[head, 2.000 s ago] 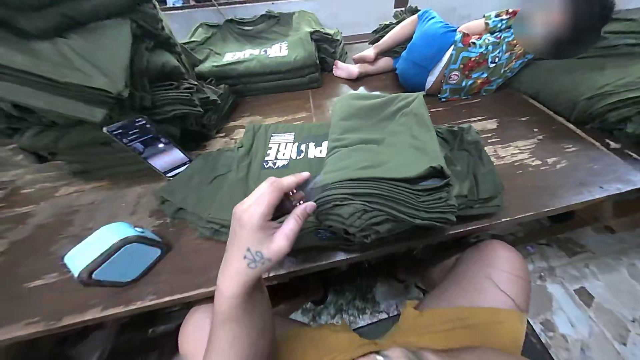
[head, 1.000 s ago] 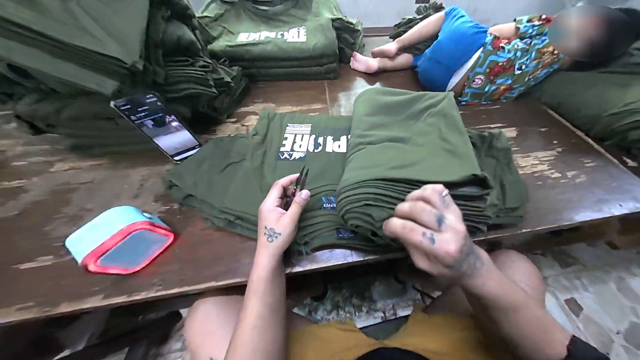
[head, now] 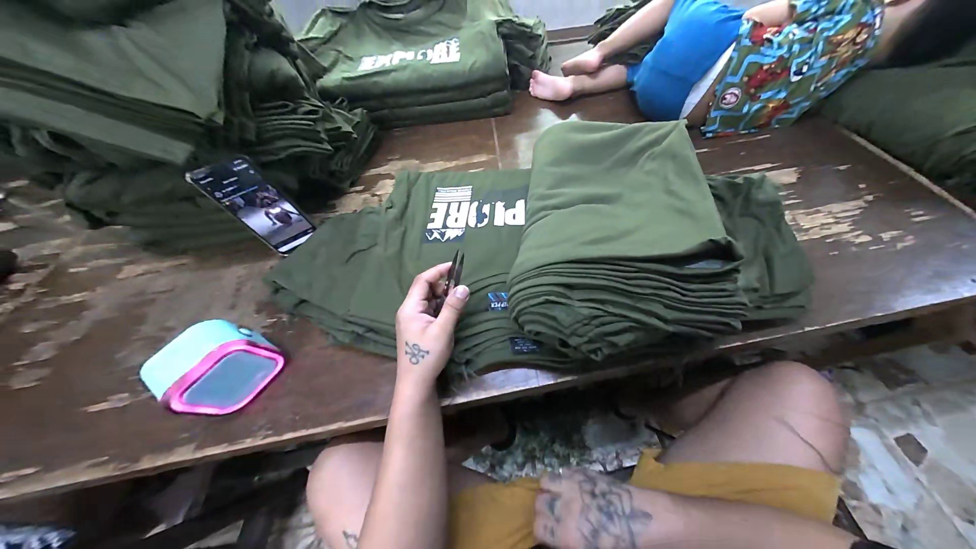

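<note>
My left hand (head: pixel 431 316) holds a small dark pair of thread snips (head: pixel 453 282), points up, just over the hem side of a flat pile of green T-shirts (head: pixel 358 267) with white print. A folded stack of green T-shirts (head: pixel 625 198) lies on the right part of that pile, its layered folds facing me. Small dark neck labels (head: pixel 498 301) show between my left hand and the stack. My right hand (head: pixel 583 507) rests low on my lap against the mustard shorts, its fingers curled and partly hidden, away from the shirts.
On the worn wooden table (head: pixel 343 404) stand a turquoise speaker (head: pixel 213 370) with a pink-lit rim and a phone (head: pixel 252 204) leaning against a tall heap of green shirts (head: pixel 114 91). More printed shirts (head: pixel 427 69) lie behind. A person (head: pixel 686 61) lies at the back right.
My right hand has moved from the near side of the folded stack down to my lap. My left hand still holds the snips. The speaker's rim light went from red to pink.
</note>
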